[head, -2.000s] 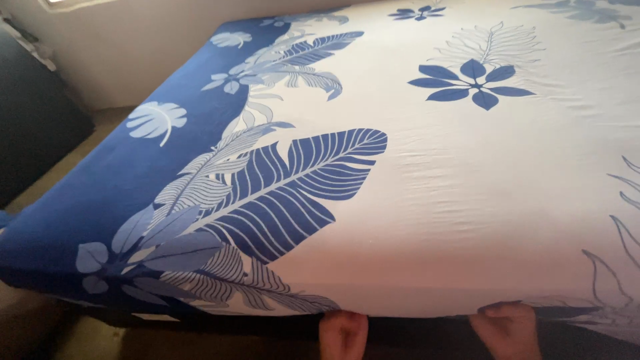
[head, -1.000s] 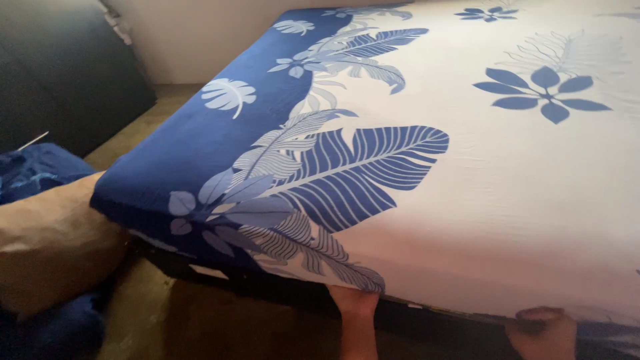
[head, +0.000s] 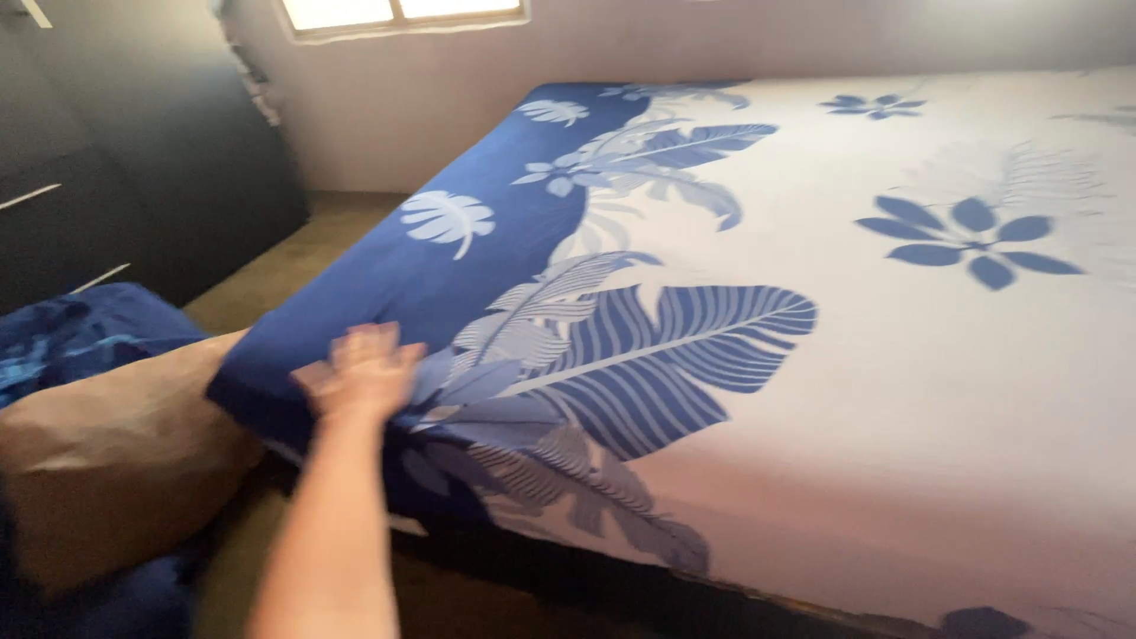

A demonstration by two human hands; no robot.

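Note:
A fitted bed sheet printed with blue and white leaves covers the mattress, its blue band along the left side. My left hand lies on or just over the blue part near the front left corner, palm down with its fingers spread, holding nothing; slight blur hides whether it presses the cloth. Below the sheet's front edge the dark bed base shows. My right hand is out of view.
A dark cabinet with pale handles stands at the left by the wall. A large tan bag or cushion touches the bed's left corner, with blue fabric behind it. A window is in the far wall.
My left hand has left the sheet's front edge and moved left and up to the blue corner area. My right hand, earlier at the front edge, has gone out of view. The view has shifted left.

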